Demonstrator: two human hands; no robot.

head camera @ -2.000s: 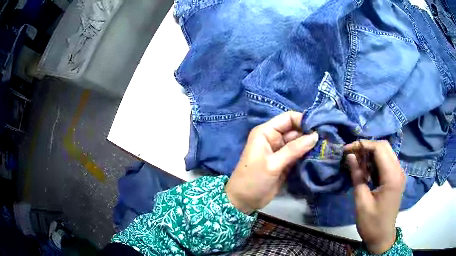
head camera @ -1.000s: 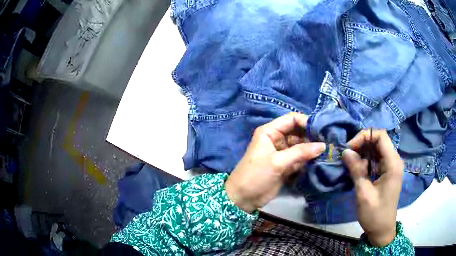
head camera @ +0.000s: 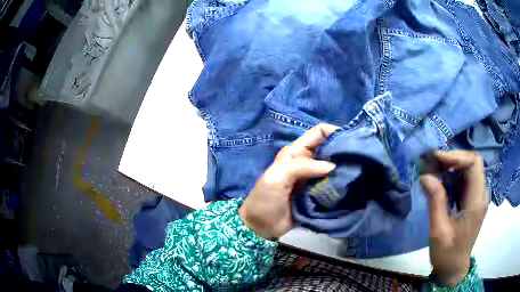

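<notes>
A blue denim garment [head camera: 245,97] with pale double stitching is spread over the white tabletop. My left hand [head camera: 279,188] pinches the edge of a rolled tube of it, likely a sleeve [head camera: 353,148], whose dark opening faces me. Mustard stitching [head camera: 321,186] shows inside the opening, by my left thumb. My right hand [head camera: 453,199] is blurred, to the right of the opening and apart from it. Its fingers are curled around a small dark tool [head camera: 427,162], likely thread snips, mostly hidden.
The white tabletop [head camera: 165,120] has its edge at the left and front. More denim lies at the right edge [head camera: 504,23] and below the table's left edge [head camera: 149,228]. A grey bin with pale cloth [head camera: 94,51] and yellow floor lines [head camera: 94,191] are at the left.
My right hand has moved off the cloth to the right. The sleeve opening has spread wider, and my left hand has shifted slightly left with it.
</notes>
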